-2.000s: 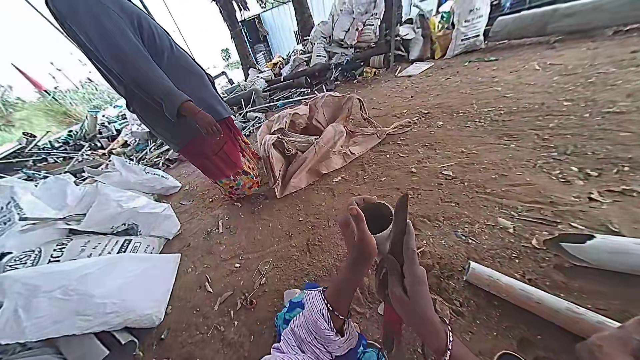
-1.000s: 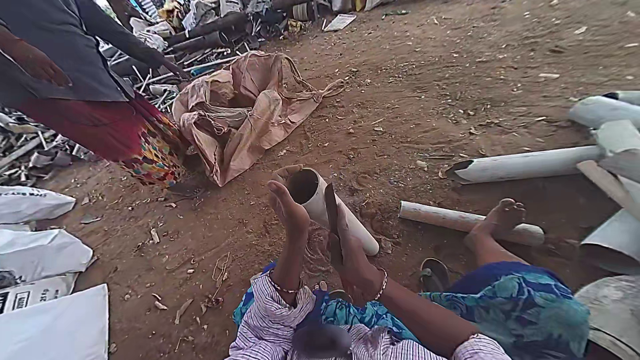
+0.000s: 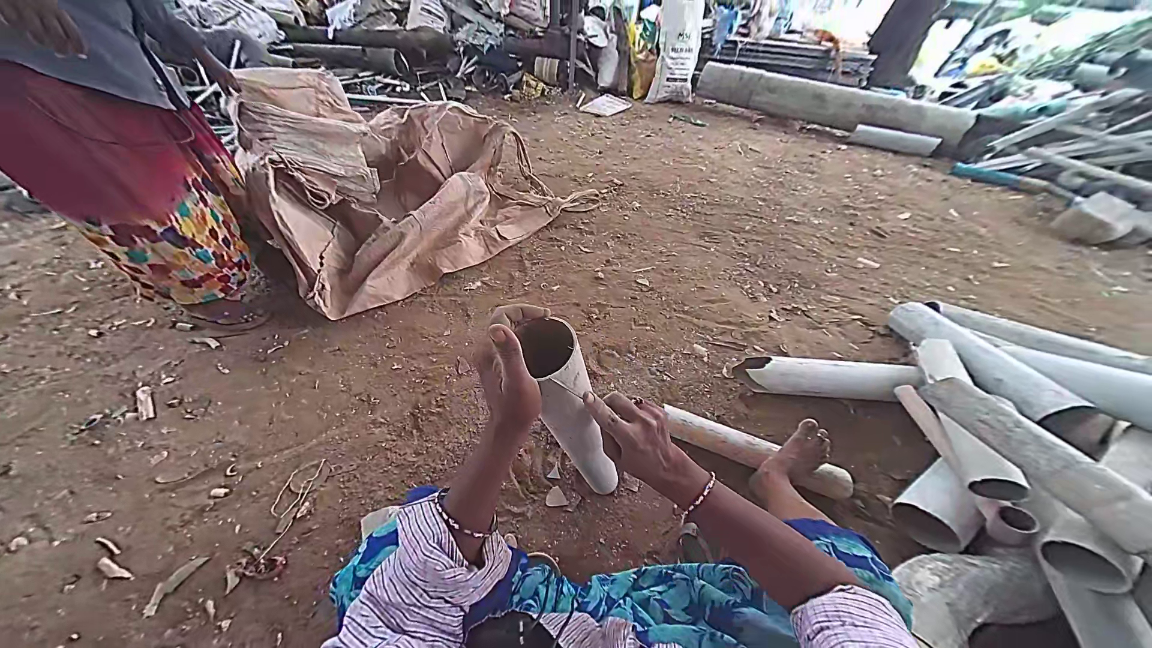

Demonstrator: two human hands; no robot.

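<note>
A grey-white plastic pipe (image 3: 576, 423) stands tilted on the ground in front of me, its open mouth toward the top. My left hand (image 3: 511, 378) grips the rim from the left, thumb up and fingers curled behind it. At the pipe's right side is my right hand (image 3: 637, 436), its index finger against the wall just below the rim. A thin line runs from that fingertip across the pipe; whether it is a blade's edge or a mark, I cannot tell. What the right palm holds is hidden.
Cut pipes (image 3: 1008, 423) lie heaped at right; one thinner pipe (image 3: 756, 450) lies by my bare foot (image 3: 801, 450). A co-worker in a patterned skirt (image 3: 171, 234) stands at left beside a large brown sack (image 3: 405, 225). Scrap lines the back.
The dark blade seen between my hands earlier no longer shows plainly. My right hand has turned from an upright flat pose to a curled one at the pipe's side. The view has shifted.
</note>
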